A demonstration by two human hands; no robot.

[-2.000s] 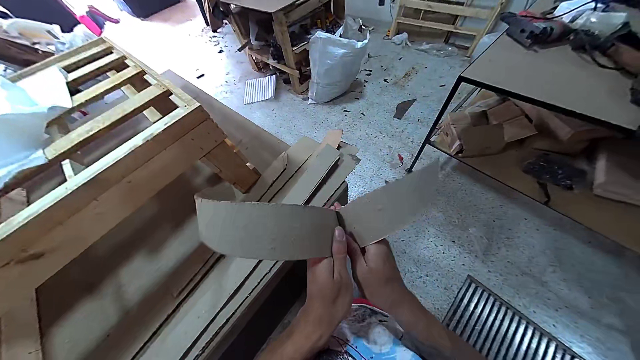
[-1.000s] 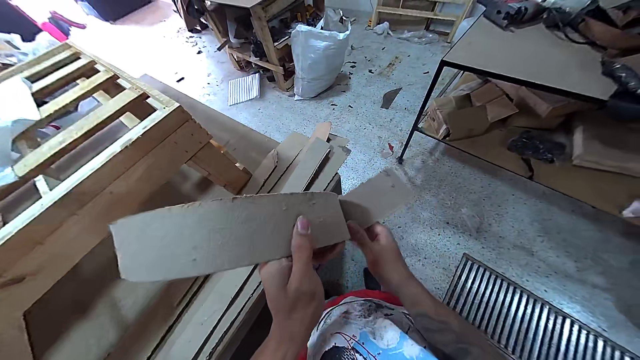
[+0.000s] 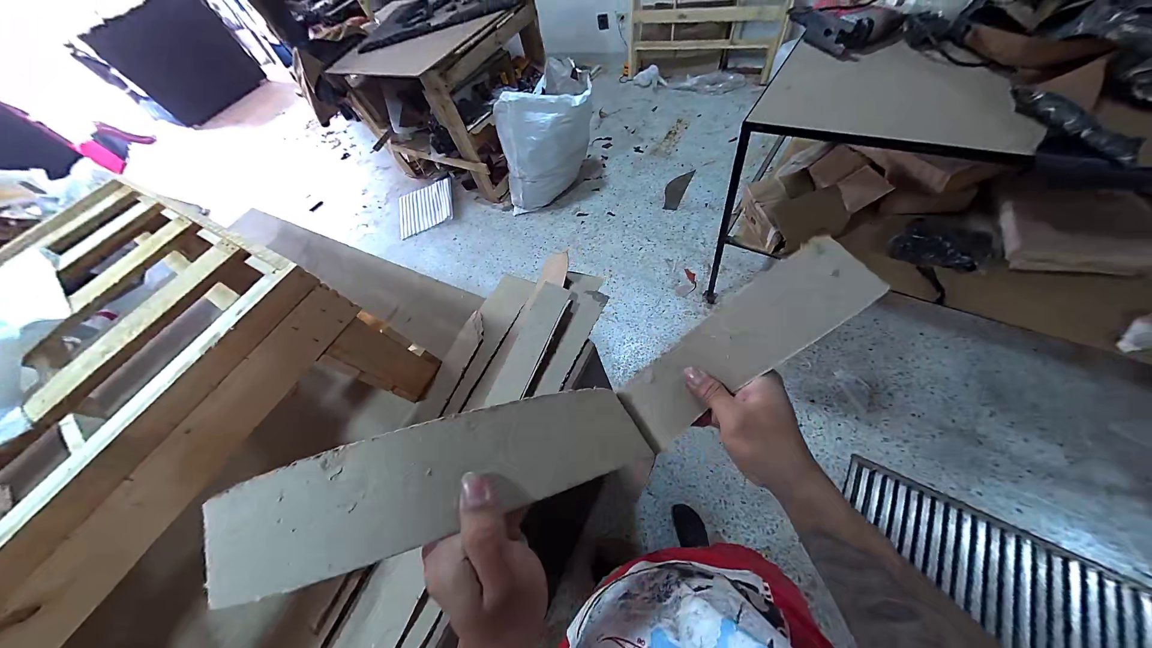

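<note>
My left hand (image 3: 490,567) grips a long grey-brown cardboard strip (image 3: 378,477), its thumb on the upper face and its fingers beneath. That strip runs from lower left to the middle of the view. A second cardboard strip (image 3: 774,315) angles up to the right, pinched by my right hand (image 3: 747,423) near its lower edge. The two strips meet at their inner ends; whether they are joined cannot be told. Behind and below them lies a stack of long cardboard strips (image 3: 531,333), partly hidden by the strip on the left.
At left stands a slatted wooden frame (image 3: 162,432). A black-legged table (image 3: 900,99) at right has cardboard pieces (image 3: 810,202) on its lower shelf. A white sack (image 3: 544,135) stands beside a wooden workbench (image 3: 432,45). A metal grate (image 3: 990,558) lies at lower right.
My hands have moved apart. The strip ends overlapped one second ago and now meet at an angle, with more of the right strip showing. The left strip looked curved two seconds ago and is flatter now.
</note>
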